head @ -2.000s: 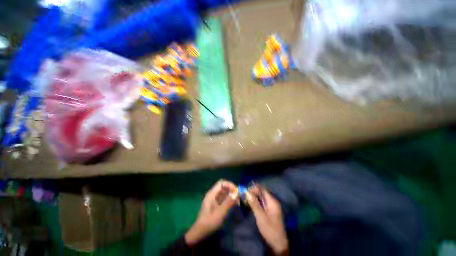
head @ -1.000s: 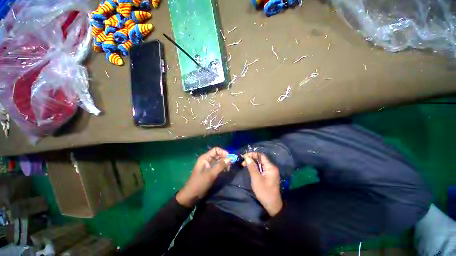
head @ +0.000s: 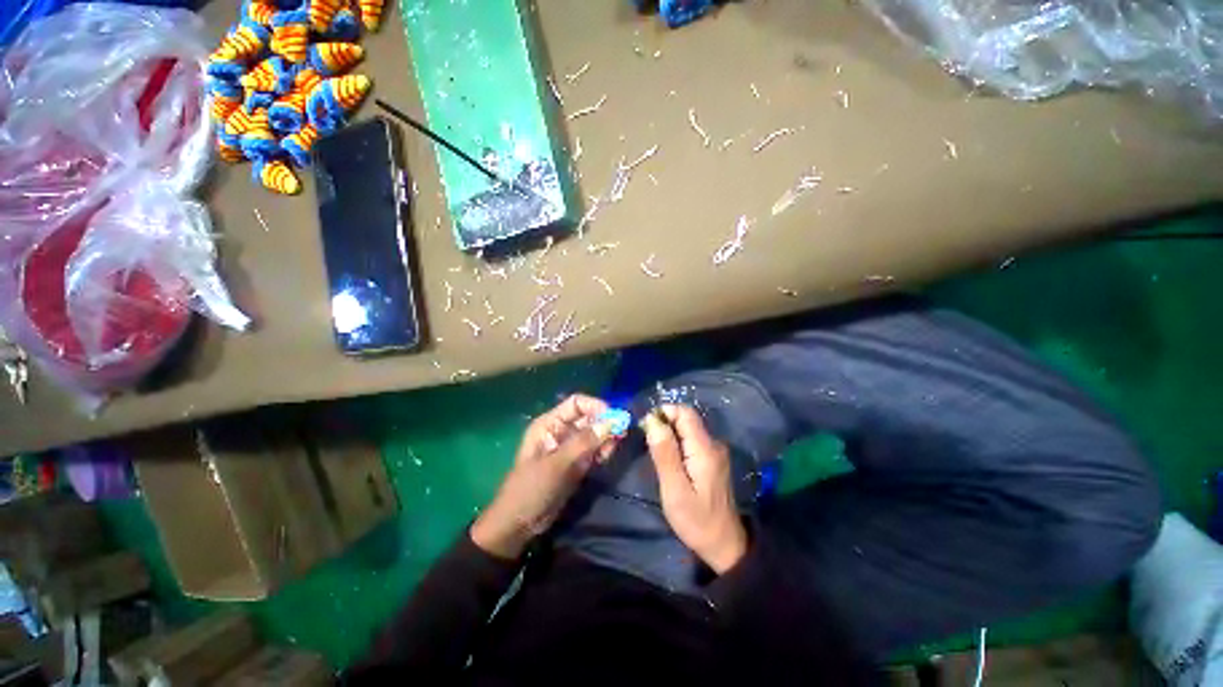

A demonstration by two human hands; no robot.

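My left hand [head: 553,463] holds a small striped moulded part [head: 614,421] between thumb and fingers over my lap; its blue end shows and the rest is hidden by the fingers. My right hand [head: 693,483] is just to the right, thumb and fingers pinched on something tiny and dark at the fingertips, too small to make out. A narrow gap lies between the part and the right fingertips. Thin pale trimmings [head: 547,326] are scattered on the bench and on the trousers.
On the brown bench [head: 805,255] are a smartphone [head: 365,242], a green bar [head: 486,94] with a thin black rod [head: 436,137], a striped-part pile [head: 284,87], and a bag of red parts [head: 101,269]. A clear bag [head: 1060,47] lies right. A cardboard box [head: 221,517] stands below.
Since one second ago my right fingertips have moved slightly away from the part in my left hand. The bench appears shifted a little left. The view was blurred and higher two seconds ago.
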